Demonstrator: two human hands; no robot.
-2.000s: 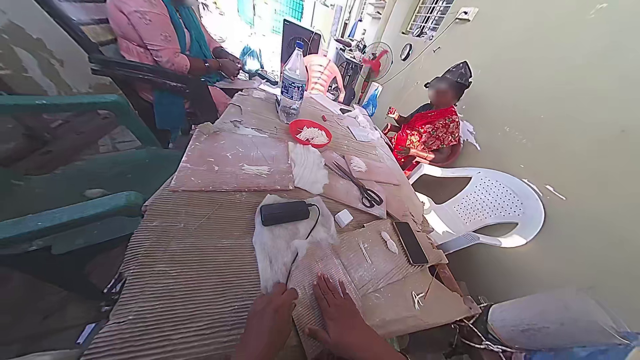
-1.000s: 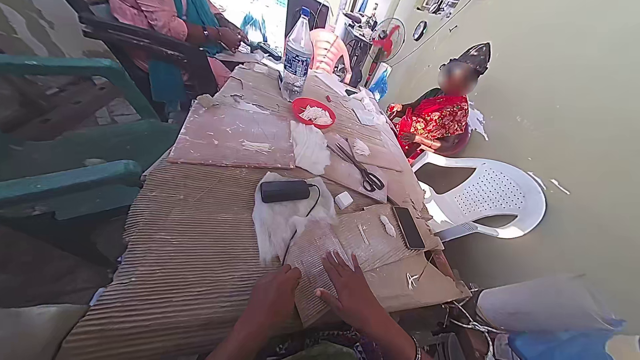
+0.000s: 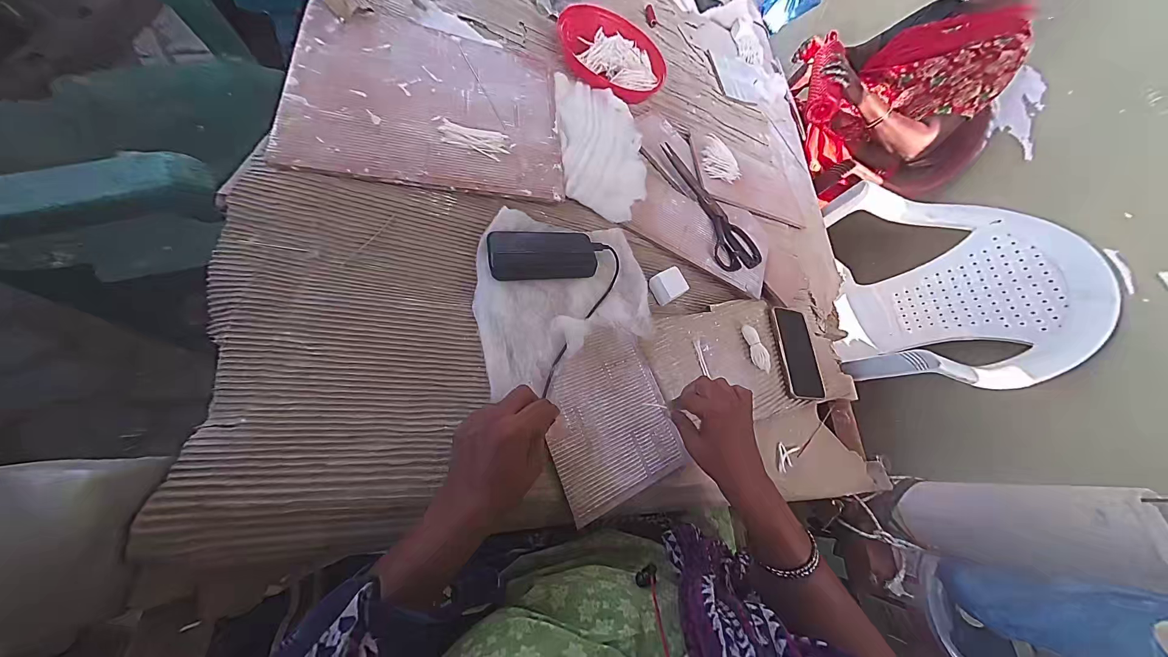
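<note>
My left hand (image 3: 505, 443) is at the left edge of a small corrugated cardboard piece (image 3: 611, 429), its fingers closed near the black cable. My right hand (image 3: 716, 420) pinches a thin white strand at the piece's right edge. Beyond them a black power bank or adapter (image 3: 541, 255) lies on white cotton batting (image 3: 511, 328). To its right are a small white cube-shaped object (image 3: 669, 286), black-handled scissors (image 3: 716, 219), a bundle of white wicks (image 3: 756, 349) and a smartphone (image 3: 798, 354). A red bowl (image 3: 570, 46) holds white wicks.
Corrugated cardboard (image 3: 338, 365) covers the table. A pinkish board (image 3: 365, 119) with a few white strands lies at the far left. A white plastic chair (image 3: 985, 292) stands to the right, near a seated person in red (image 3: 958, 73). A green chair arm (image 3: 109, 187) is at the left.
My right hand has lifted off the flat cardboard piece and moved to its right edge, fingers now pinched. My left hand stays by the piece's left side. The view has tilted down and closer.
</note>
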